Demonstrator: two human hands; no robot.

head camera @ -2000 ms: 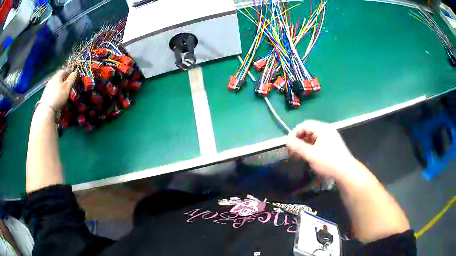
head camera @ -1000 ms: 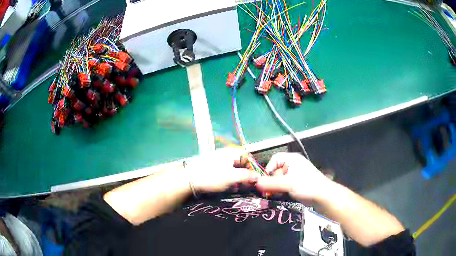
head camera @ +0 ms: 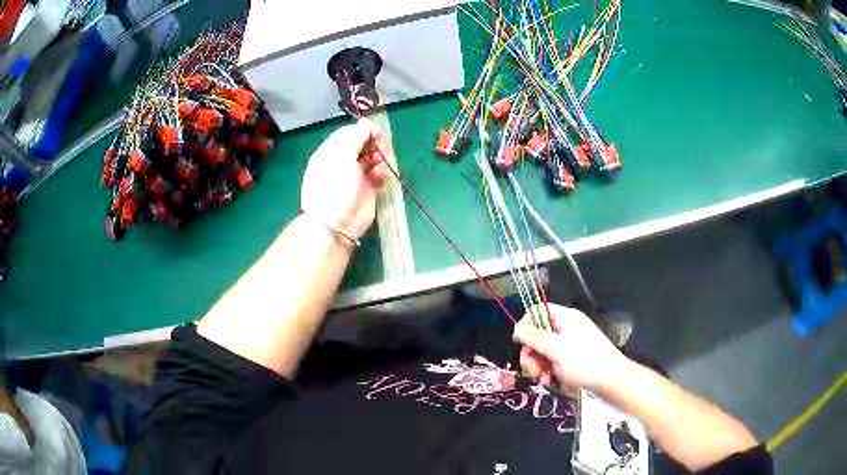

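My right hand (head camera: 566, 345) is closed round a wire harness at the bench's front edge; coloured wires (head camera: 509, 223) fan up from the fist. The harness's connector is mostly hidden in the fist. My left hand (head camera: 345, 176) pinches a red wire (head camera: 435, 223) just below the machine's black round head (head camera: 358, 76). The red wire runs taut and slanting from my left fingertips to my right fist. Whether its end sits in the head's prongs cannot be told.
The white-grey machine (head camera: 418, 57) stands at the back. A dense harness pile (head camera: 186, 153) lies left of it, and a smaller spread of harnesses (head camera: 557, 148) lies right. A grey cord (head camera: 557, 243) runs off the bench edge. A pale strip (head camera: 394, 223) crosses the green bench.
My left hand went from the left pile to beside my right hand, then up to the machine head with the red wire. My right hand went from near the cord to holding a harness.
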